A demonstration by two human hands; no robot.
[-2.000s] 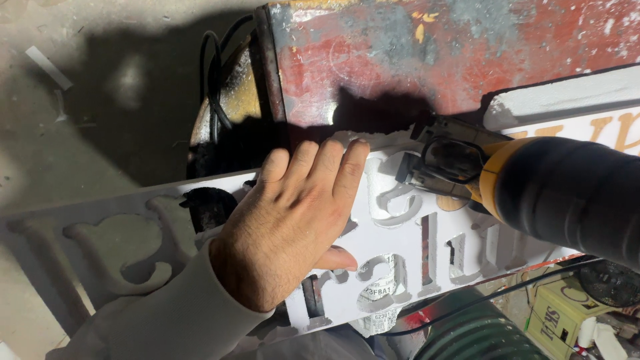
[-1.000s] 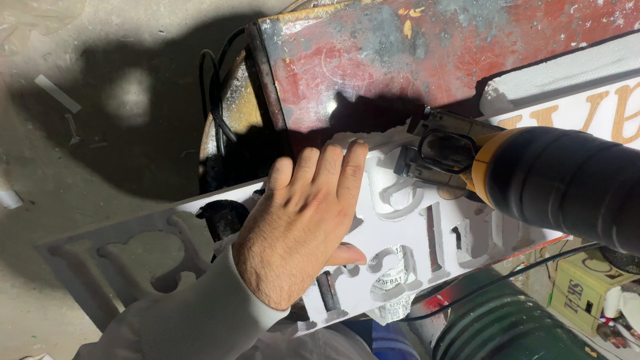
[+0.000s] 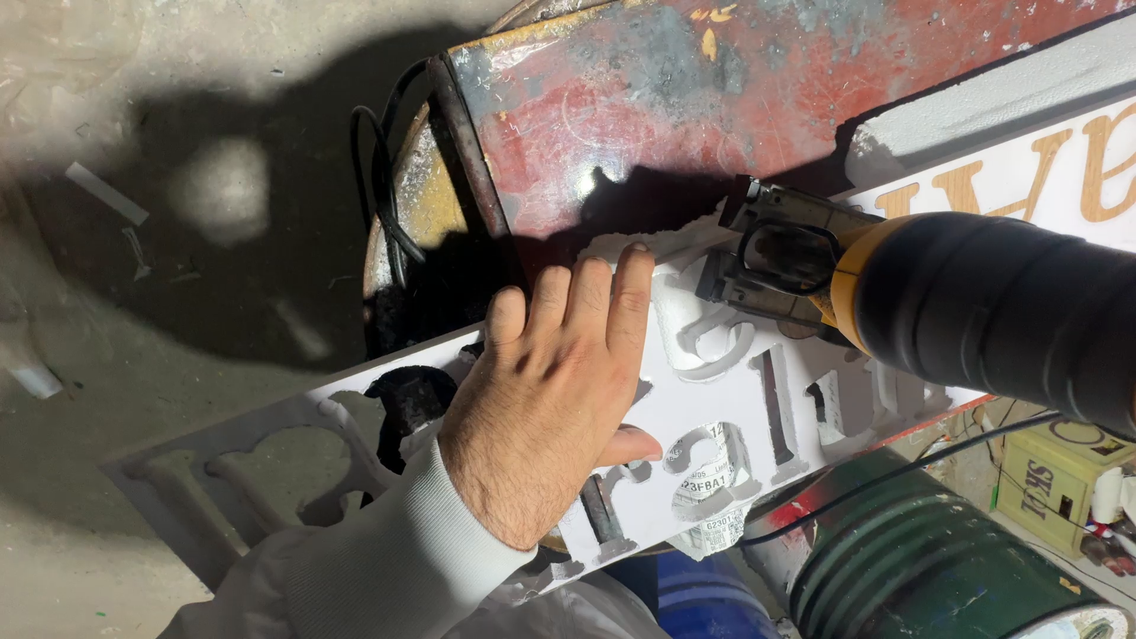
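My left hand (image 3: 550, 390) lies palm down on a white panel (image 3: 737, 399) with cut-out letter shapes, its fingers slightly spread and holding nothing. To its right, a yellow and black power tool (image 3: 994, 311), apparently a jigsaw, rests with its metal footplate (image 3: 781, 257) over the panel's upper edge. The tool hides the blade and the cutting spot. My right hand is not in view. Wood-coloured letters (image 3: 1003, 182) show on the panel's upper right part. A torn piece of printed material (image 3: 710, 497) shows through a letter opening and hangs below the edge.
Under the panel is a worn red metal surface (image 3: 621, 106), with a white foam block (image 3: 1003, 98) on it. A black cable (image 3: 923, 457) runs below the tool. A green drum (image 3: 941, 550), a blue container (image 3: 710, 595) and a yellow-green crate (image 3: 1047, 479) stand lower right. Scraps lie on the floor.
The panel and my left hand on it have shifted a little to the right against the red surface. The power tool stays at the panel's upper edge.
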